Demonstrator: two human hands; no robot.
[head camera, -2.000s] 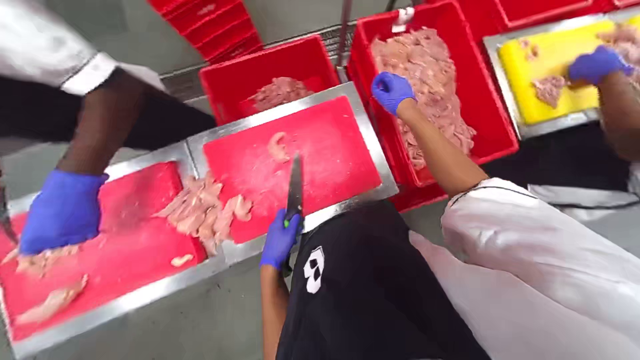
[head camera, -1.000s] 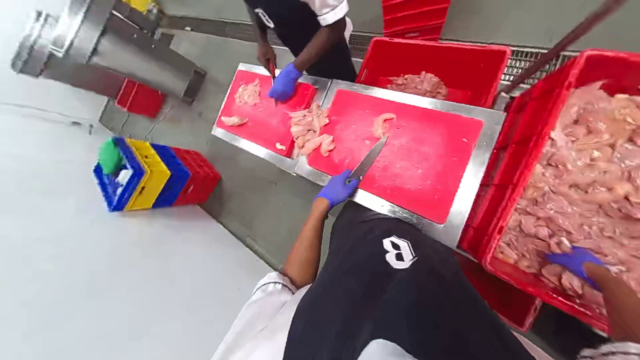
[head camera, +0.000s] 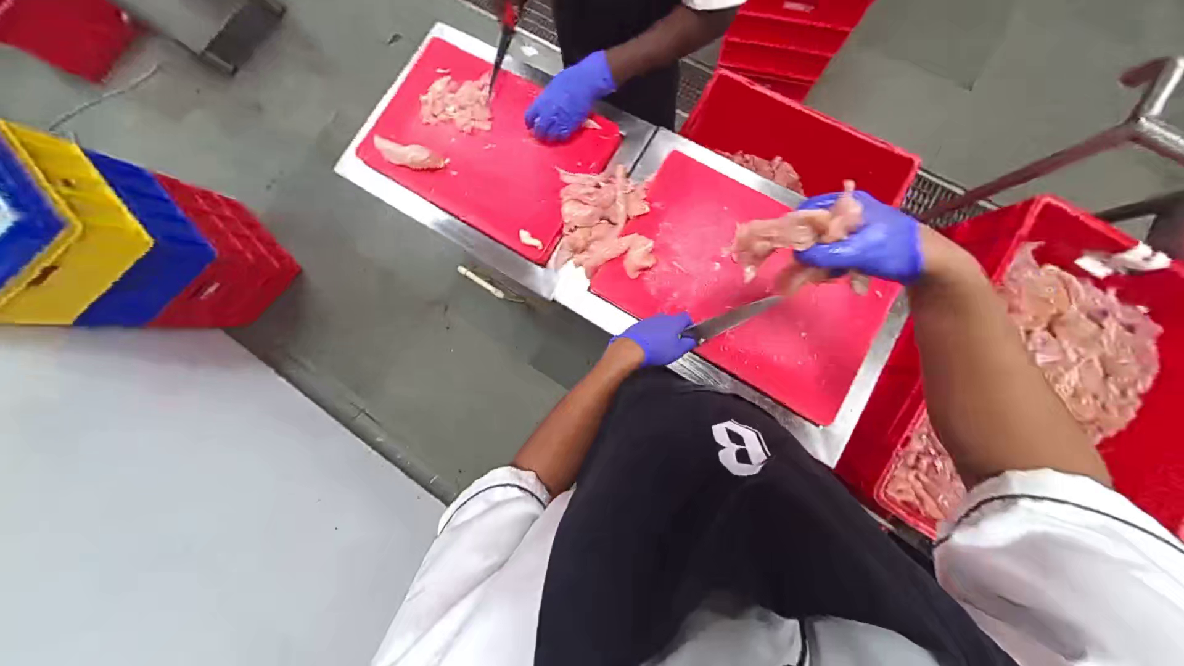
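My left hand (head camera: 659, 339), in a blue glove, is closed around the handle of a knife (head camera: 735, 319), whose blade points right over the near part of a red cutting board (head camera: 703, 222). Above the board's right side, my right hand (head camera: 865, 239), also gloved, grips several pieces of raw meat (head camera: 786, 231) that hang from the fingers. A pile of raw meat strips (head camera: 601, 217) lies at the board's left edge and reaches toward the neighbouring red board (head camera: 499, 185). The tip of the blade is partly hidden by the hanging meat.
A co-worker's gloved hand (head camera: 572, 97) rests at the neighbouring board, with a knife (head camera: 501, 55) in the other. Red crates of raw meat (head camera: 1078, 342) stand at right, and another red crate (head camera: 805, 120) beyond my board. Stacked coloured crates (head camera: 120, 240) and a white wall (head camera: 185, 499) are at left.
My right hand has come from the meat crate at the right to above the cutting board, now with meat in it. The small piece seen on the board earlier is no longer visible there.
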